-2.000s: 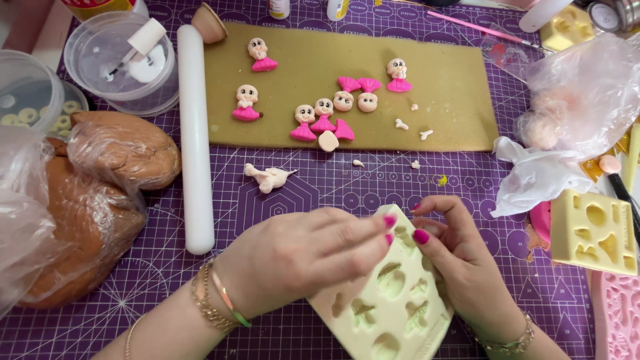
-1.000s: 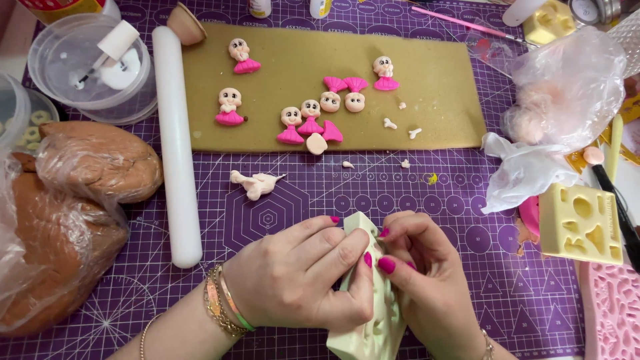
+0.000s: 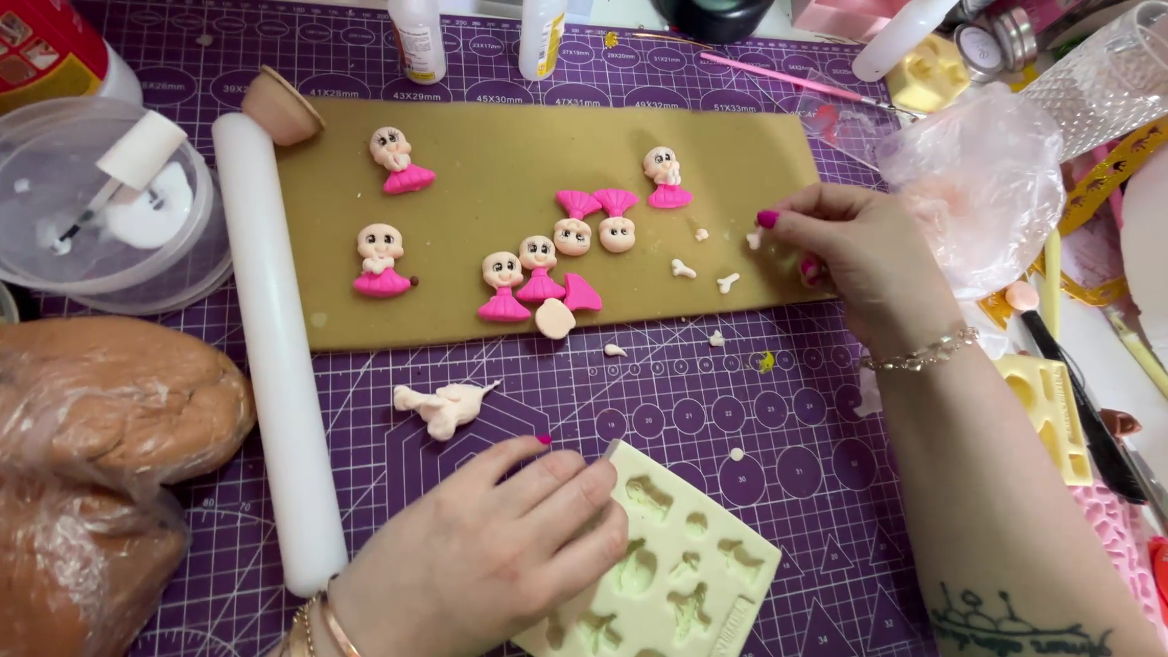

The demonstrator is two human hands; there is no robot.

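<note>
My right hand (image 3: 844,251) is over the right end of the olive-green board (image 3: 547,146), its fingertips at a small pale clay piece (image 3: 754,237); whether they still pinch it I cannot tell. My left hand (image 3: 511,538) rests on the left edge of a pale green silicone mold (image 3: 689,584) with small shaped cavities. Several small clay dolls with pink skirts, such as one at the upper left (image 3: 397,162), lie on the board. Two forked clay bits (image 3: 683,268) are near my right hand. A lump of pale clay (image 3: 447,406) sits on the purple mat between board and left hand.
A white rolling pin (image 3: 278,356) lies along the board's left end. Left of it are plastic-wrapped brown clay (image 3: 109,411) and a clear tub (image 3: 55,201). Two white bottles (image 3: 418,41) stand behind. Plastic-wrapped pale clay (image 3: 976,182) and a yellow mold (image 3: 1049,411) are at the right.
My right hand has left the mold and moved up and right to the board. The mold, held up between both hands earlier, now lies on the mat under my left hand.
</note>
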